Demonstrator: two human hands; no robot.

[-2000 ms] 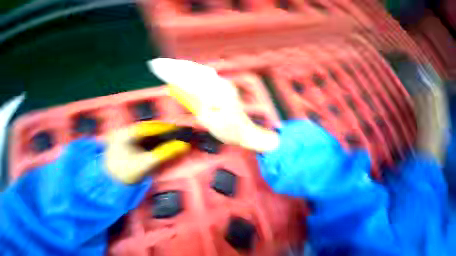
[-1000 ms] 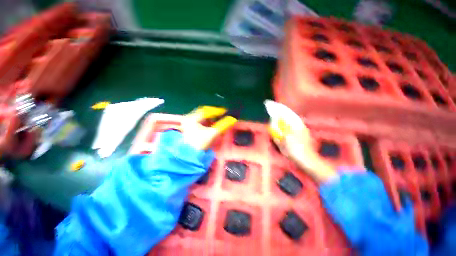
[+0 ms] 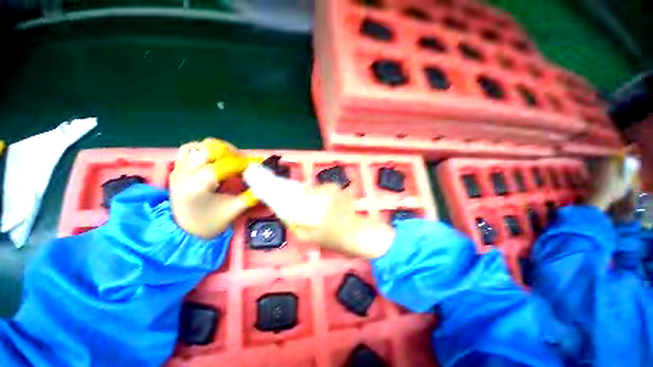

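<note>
The salmon foam tray point(image 3: 304, 259) lies before me with black units in its pockets, one of them point(image 3: 277, 311) at the front middle. My left hand point(image 3: 208, 188), yellow cots on thumb and finger, is curled over the back left of the tray. My right hand point(image 3: 326, 218) holds a white wipe point(image 3: 276, 195) over its fingertips, against the left fingertips. A black unit point(image 3: 276, 167) shows just behind the wipe; whether it is held or in its pocket is unclear. Any unit between the fingertips is hidden.
A thick stack of filled foam trays point(image 3: 429, 107) stands behind right. A neighbour's foam tray point(image 3: 501, 193) lies right, with another person's hand point(image 3: 612, 183) and blue sleeve beside it. A spare wipe point(image 3: 36, 175) lies on the dark green bench at left.
The view has swung right again. My hands, apart a second ago, are now together at the fingertips over the back of the tray, the wipe still in my right hand.
</note>
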